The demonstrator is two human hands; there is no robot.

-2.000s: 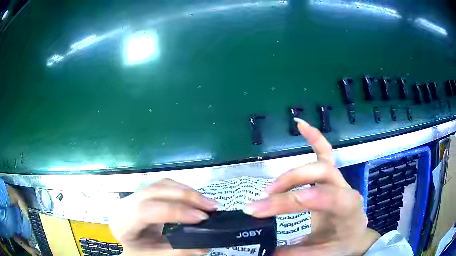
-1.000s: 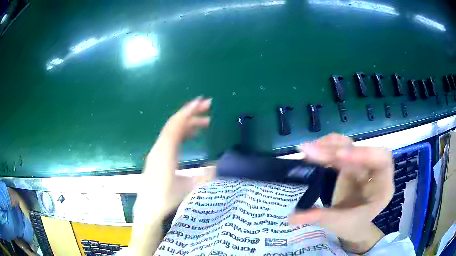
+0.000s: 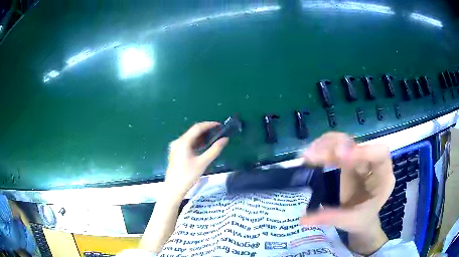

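Observation:
My left hand (image 3: 194,153) is closed around a black hooked part (image 3: 229,128), held at or just above the green belt; contact with the belt cannot be told. My right hand (image 3: 360,175) holds the right end of a long black housing (image 3: 272,179), blurred, in front of my printed shirt and over the belt's pale edge. A black arm projects down from the housing beside my right fingers. Two hooked parts (image 3: 270,129) (image 3: 301,124) lie on the belt to the right of my left hand.
More hooked parts (image 3: 350,89) lie in a row at the right of the green belt (image 3: 166,105), with smaller black parts (image 3: 361,116) below them. A blue-rimmed tote (image 3: 425,201) stands at the lower right. A yellow tray (image 3: 103,243) and another person's blue sleeve (image 3: 15,226) show at the lower left.
My left hand has moved from the housing to the nearest hooked part and taken hold of it. My right hand keeps the housing, now turned with its arm downward. The belt parts have shifted left.

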